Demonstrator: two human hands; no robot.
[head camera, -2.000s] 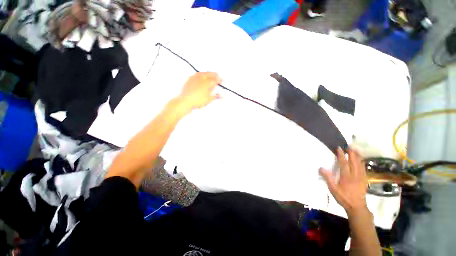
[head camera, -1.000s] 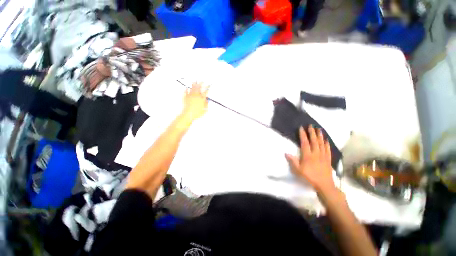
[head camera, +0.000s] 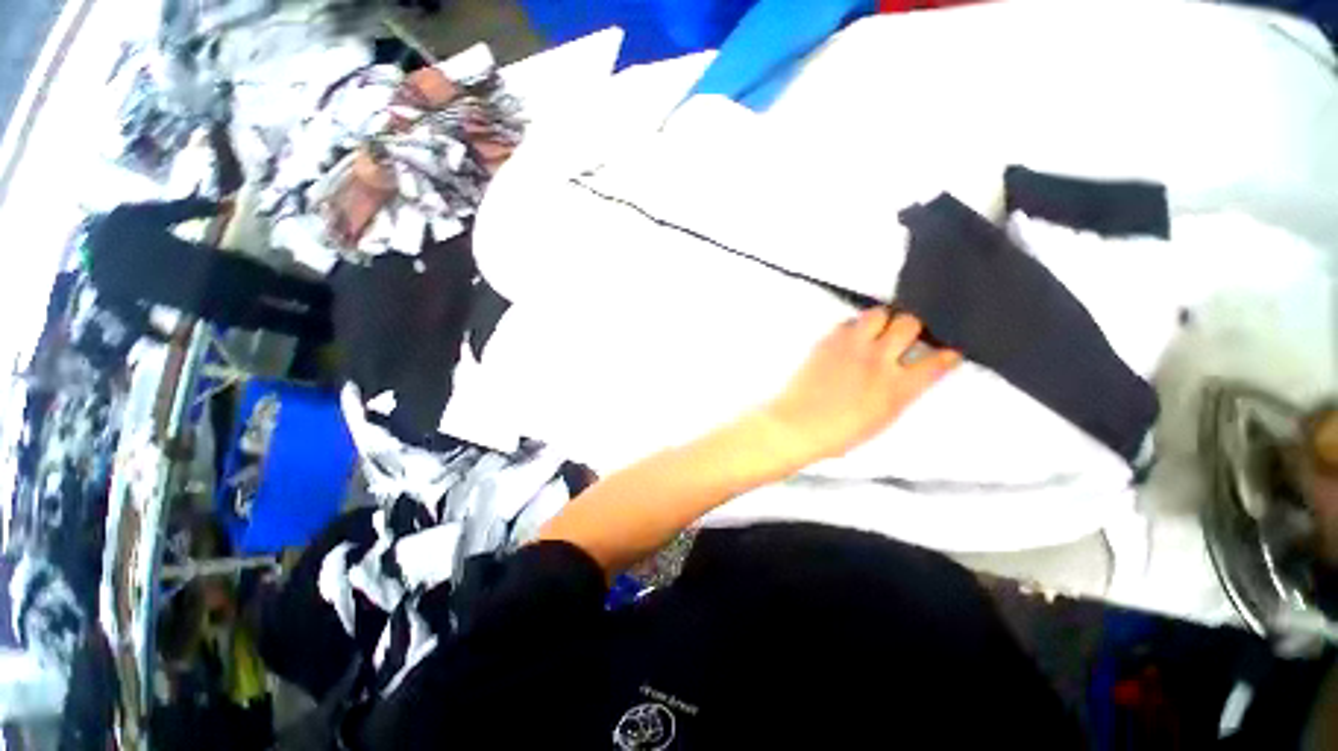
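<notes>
A white garment panel (head camera: 660, 338) lies on the white-covered ironing table (head camera: 1247, 88), with a thin black line running diagonally across it. A dark panel piece (head camera: 1020, 316) lies at the line's right part. My left hand (head camera: 851, 385) rests on the white cloth at the dark panel's lower left edge, fingers bent and somewhat apart. A silver steam iron (head camera: 1247, 499) is at the right edge, blurred and cut off. A brownish shape beside it may be its handle or part of my right hand; I cannot tell.
A short black strip (head camera: 1086, 201) lies above the dark panel. A blue sheet (head camera: 770, 52) is at the far edge. Striped brown-and-white pieces (head camera: 389, 162), black cloth (head camera: 404, 338) and heaped scraps lie left, with a blue crate (head camera: 294, 462) below.
My left hand has moved right along the black line to the dark panel. My right hand has left the dark panel. The view has shifted, so the iron is now partly outside the picture.
</notes>
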